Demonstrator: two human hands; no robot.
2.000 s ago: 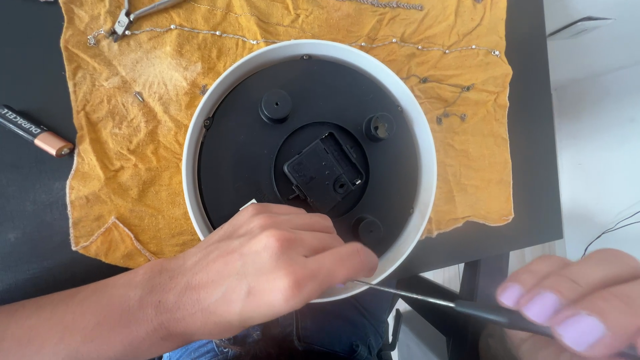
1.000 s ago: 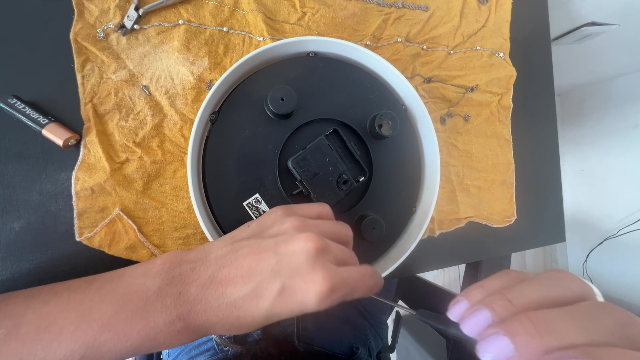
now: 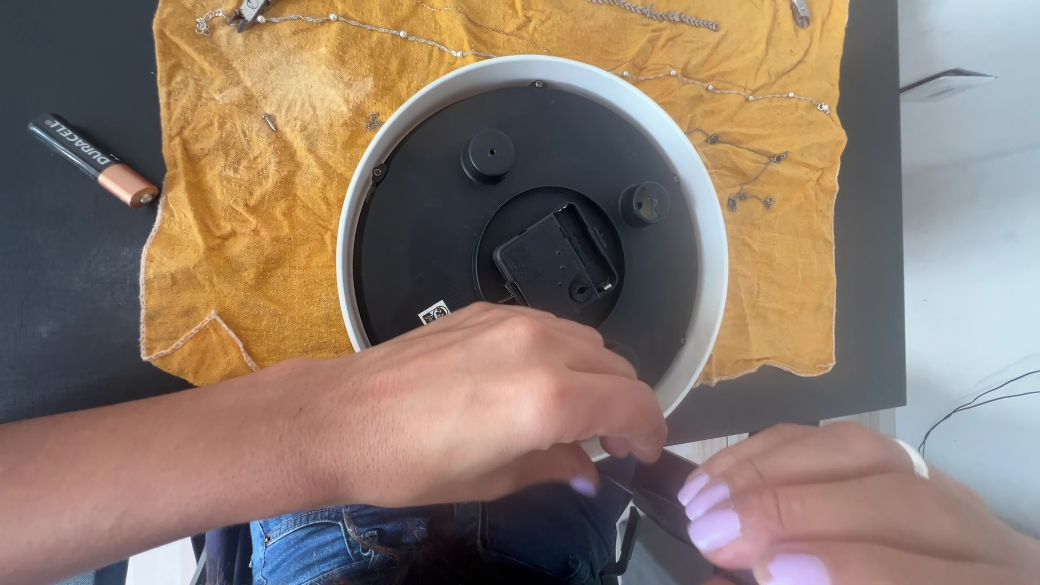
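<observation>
A round wall clock point(image 3: 422, 219) lies face down, its black back and white rim showing, with a quartz movement point(image 3: 548, 260) whose battery slot holds no battery. My left hand point(image 3: 504, 398) reaches across the lower part of the clock, its fingers bent at the lower right rim; whether they pinch anything is hidden. At the lower right, my right hand point(image 3: 821, 496) holds a dark-handled tool point(image 3: 662, 508), probably a screwdriver, whose thin shaft points at the left fingertips. The tool's tip is not clearly visible. A small screw point(image 3: 270, 122) lies on the mustard cloth point(image 3: 244, 211).
An AA battery point(image 3: 93, 160) rests on the dark table point(image 3: 49, 284) at the left. Beaded chains point(image 3: 404, 35), a braided chain point(image 3: 658, 15) and pliers point(image 3: 248, 11) lie on the cloth behind the clock. My lap in jeans is below the table's front edge.
The right hand has moved left, nearer the left hand, with the tool still in it. The left hand stays at the lower rim.
</observation>
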